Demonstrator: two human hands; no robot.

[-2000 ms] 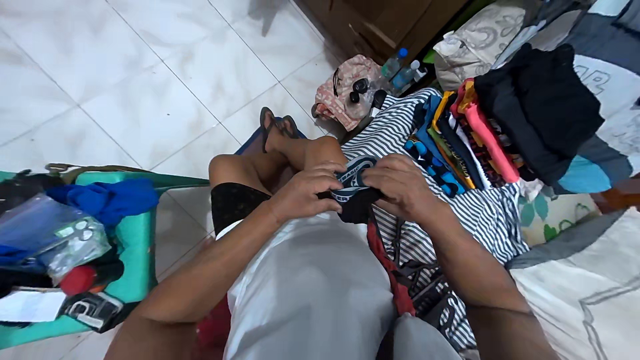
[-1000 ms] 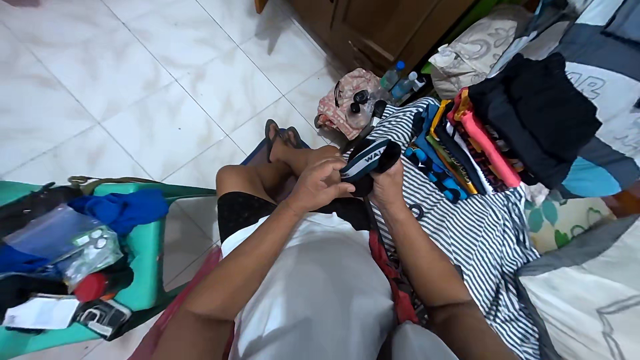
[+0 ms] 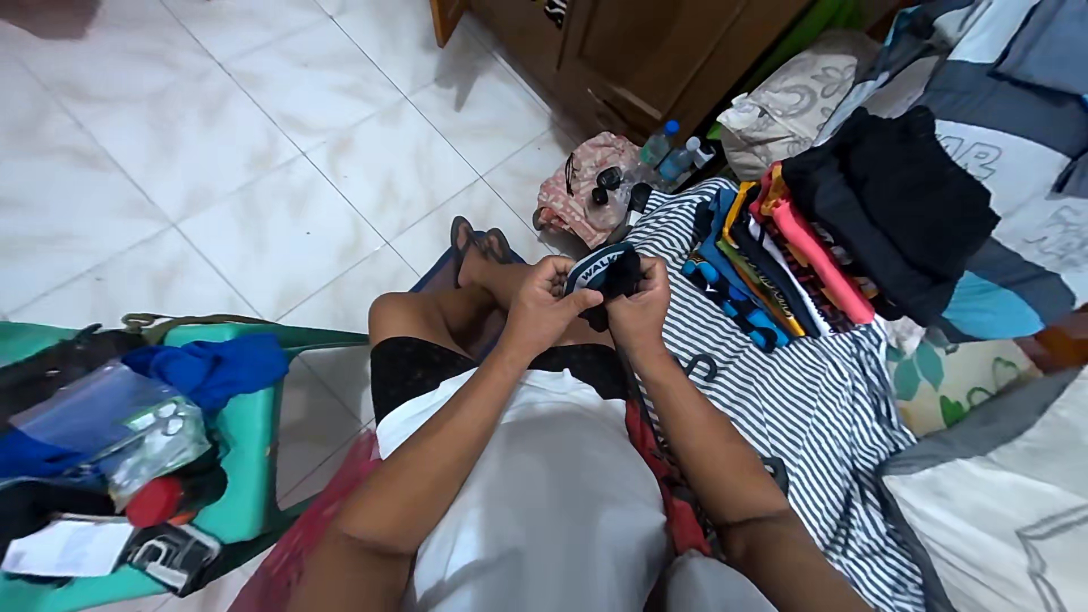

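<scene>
Above my lap, both hands grip a small black cloth item (image 3: 620, 276) with a light band that bears lettering; its exact kind is unclear. My left hand (image 3: 548, 302) pinches the banded edge on its left side, thumb on top. My right hand (image 3: 642, 310) holds the dark bunched part from the right. Just right of my hands lies a black-and-white striped cloth (image 3: 765, 391). On it stands a row of folded colored clothes (image 3: 765, 255), with folded black garments (image 3: 901, 212) beside them.
At left, a green plastic chair (image 3: 246, 476) carries a blue cloth (image 3: 217, 365), plastic bags and a red-lidded container (image 3: 155, 501). Ahead are a pink patterned bag (image 3: 586, 183), plastic bottles (image 3: 667, 157) and a brown wooden cabinet (image 3: 654, 59). A grey-white pillow (image 3: 1003, 484) lies at right.
The banded edge, stretched into a wide loop a second ago, is now gathered smaller between my hands. My right hand has shifted from underneath to the item's right side.
</scene>
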